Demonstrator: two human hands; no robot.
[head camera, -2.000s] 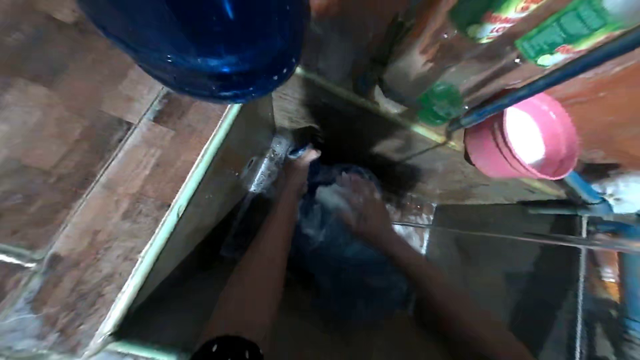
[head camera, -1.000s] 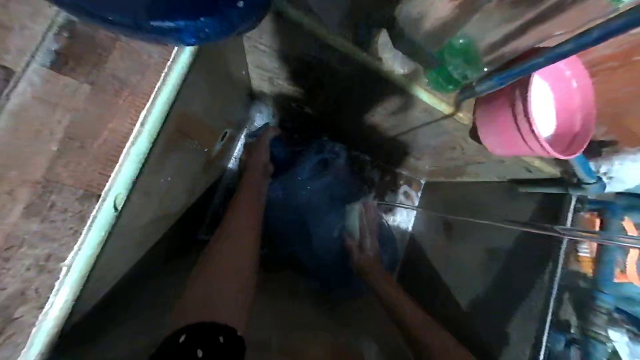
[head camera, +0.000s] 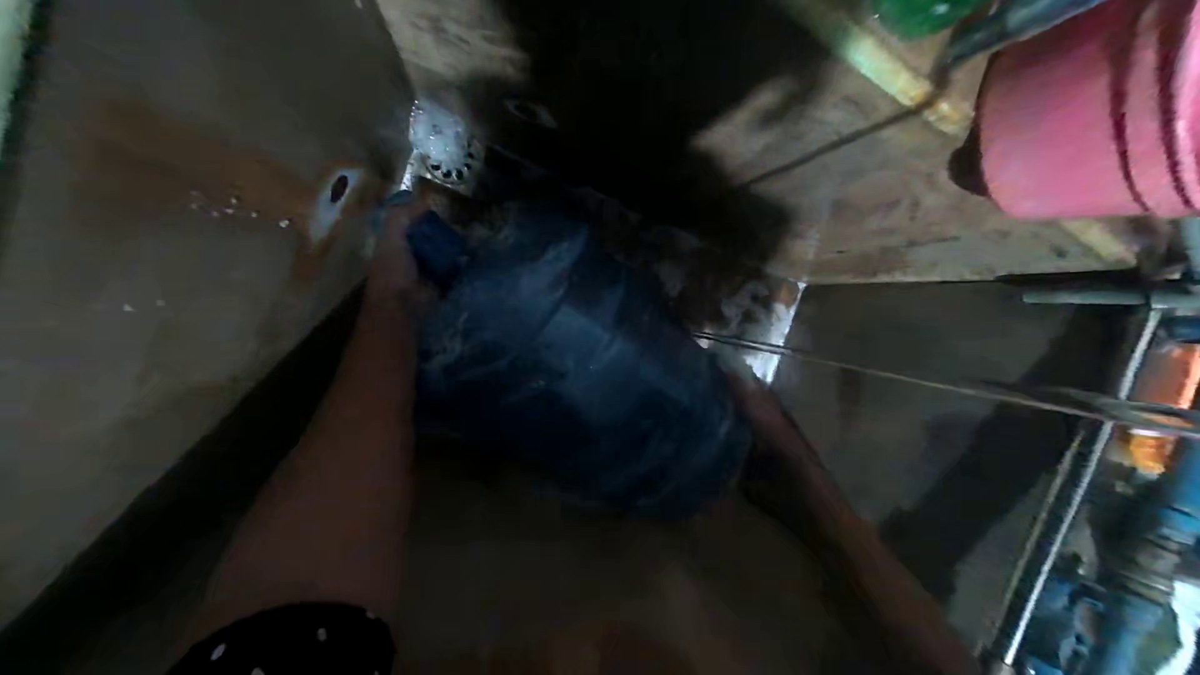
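Observation:
A large blue water jug (head camera: 581, 356) lies on its side, tilted, at the bottom of a concrete basin. My left hand (head camera: 398, 253) is at the jug's neck and dark blue cap end, on the left, with its fingers wrapped round there. At the jug's base, on the right, my right hand (head camera: 741, 380) presses against its side; those fingers are partly hidden behind the jug. White suds sit on a round drain grate (head camera: 450, 169) just above my left hand.
Basin walls rise at left (head camera: 187, 328) and right (head camera: 881, 394). A pink bucket (head camera: 1078, 122) and a green bottle (head camera: 923, 11) stand at the ledge, upper right. A thin cord (head camera: 872, 370) crosses toward the blue pipes (head camera: 1144, 544) at far right.
My right hand has moved from the jug's upper surface to its base end. The pale item seen under it earlier no longer shows. The view has moved closer down into the basin.

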